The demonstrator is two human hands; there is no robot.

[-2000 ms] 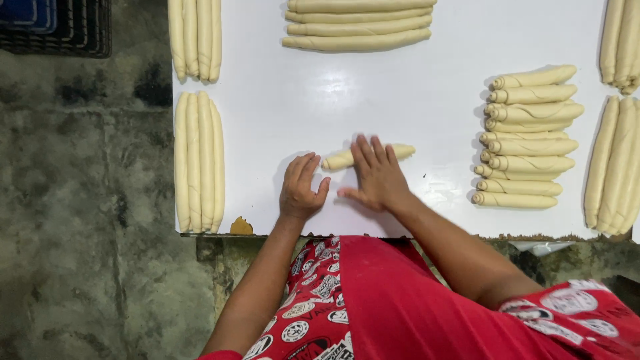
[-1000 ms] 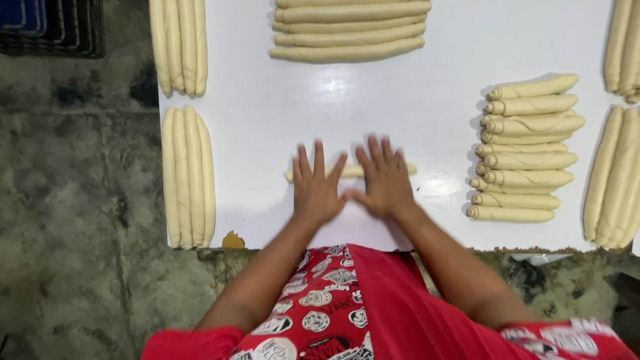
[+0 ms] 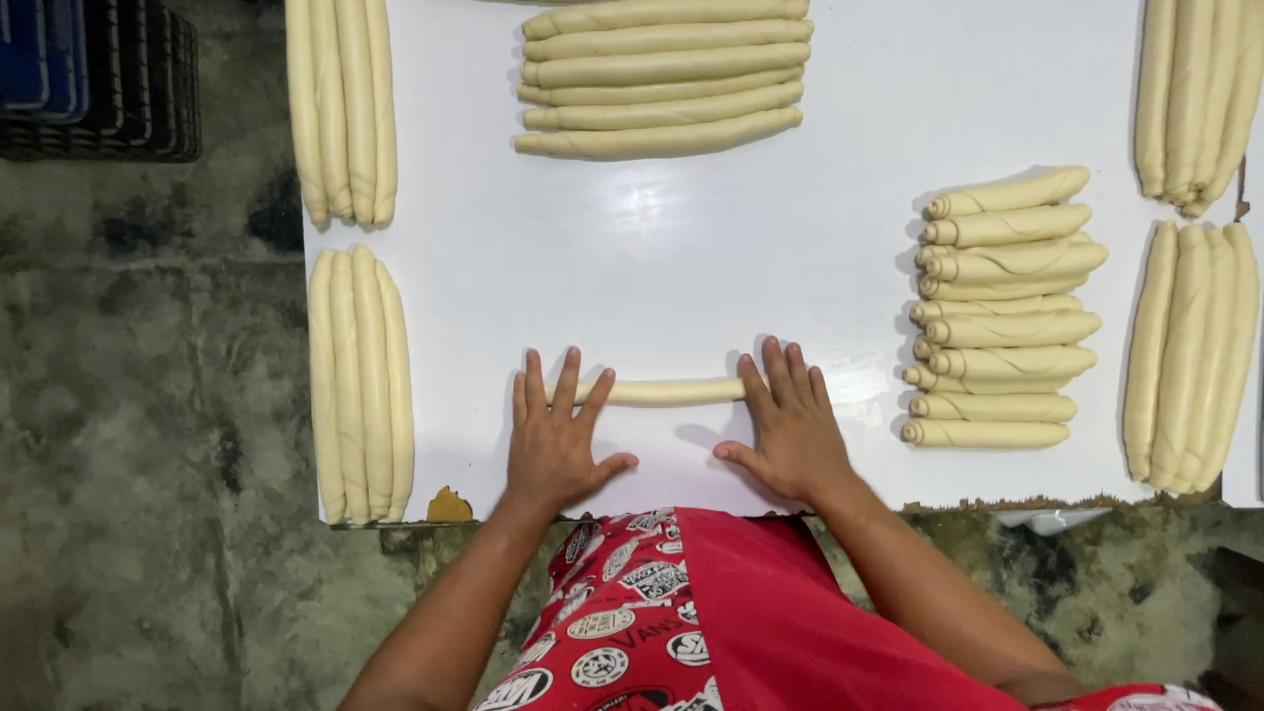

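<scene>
A thin rope of dough [image 3: 676,392] lies crosswise on the white tabletop [image 3: 632,267], near its front edge. My left hand [image 3: 563,439] rests flat with spread fingers over the rope's left end. Over its right end lies my right hand [image 3: 790,425], palm down, thumb pointing inward. Neither hand grips the dough. To the right, shorter rolled dough pieces [image 3: 1007,326] with spiral ends are stacked in a column. Long dough ropes [image 3: 662,89] lie side by side beyond my hands.
Long dough ropes stand in groups along the left edge, one near [image 3: 360,385] and one farther [image 3: 346,109], and along the right edge [image 3: 1190,355]. The table's front edge is chipped. Stacked plastic crates [image 3: 99,79] are on the floor at the far left.
The dough was a short, thick roll under my right hand; it is now a longer, thinner rope. My hands have moved apart, from side by side at its middle to its two ends.
</scene>
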